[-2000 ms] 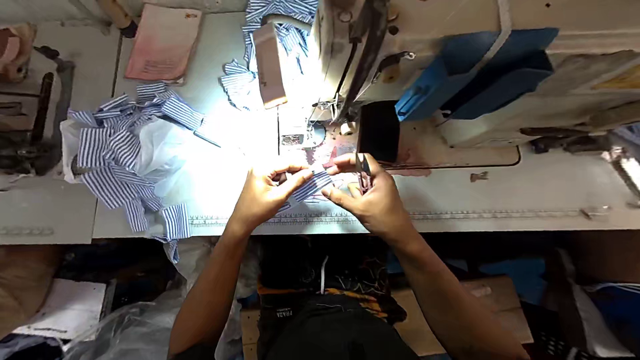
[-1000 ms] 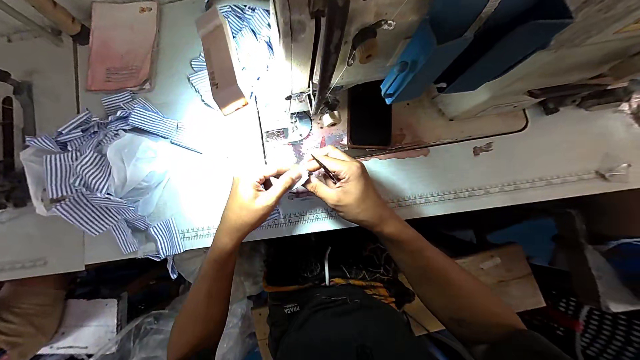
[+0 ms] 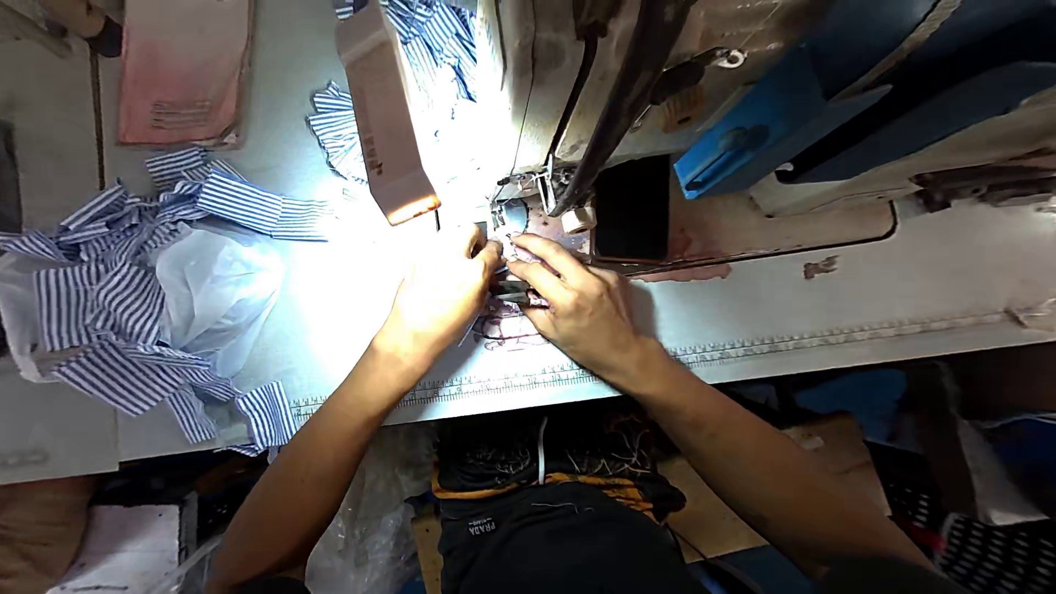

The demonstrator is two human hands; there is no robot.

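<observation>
My left hand (image 3: 441, 285) is beside the needle area of a sewing machine (image 3: 544, 194), its thumb and fingers pinched on what looks like a small piece of striped fabric, mostly hidden. My right hand (image 3: 577, 305) lies just to the right, fingertips at the same spot, with a small dark metal tool, perhaps thread snips (image 3: 518, 295), under its fingers. Blue-and-white striped fabric pieces (image 3: 103, 301) lie in a heap at the left with white translucent material (image 3: 219, 285). More striped pieces (image 3: 334, 124) lie behind the machine's left side.
A long pinkish box-like piece (image 3: 384, 115) stands left of the needle. A worn pink booklet (image 3: 181, 70) lies at the back left. A dark phone-like rectangle (image 3: 633, 210) rests right of the needle, near a blue holder (image 3: 742, 132). A measuring tape (image 3: 742, 346) runs along the table's front edge.
Both hands have moved forward to the needle area. The striped piece between them, plain two seconds ago, is now mostly hidden. The view has shifted closer to the table.
</observation>
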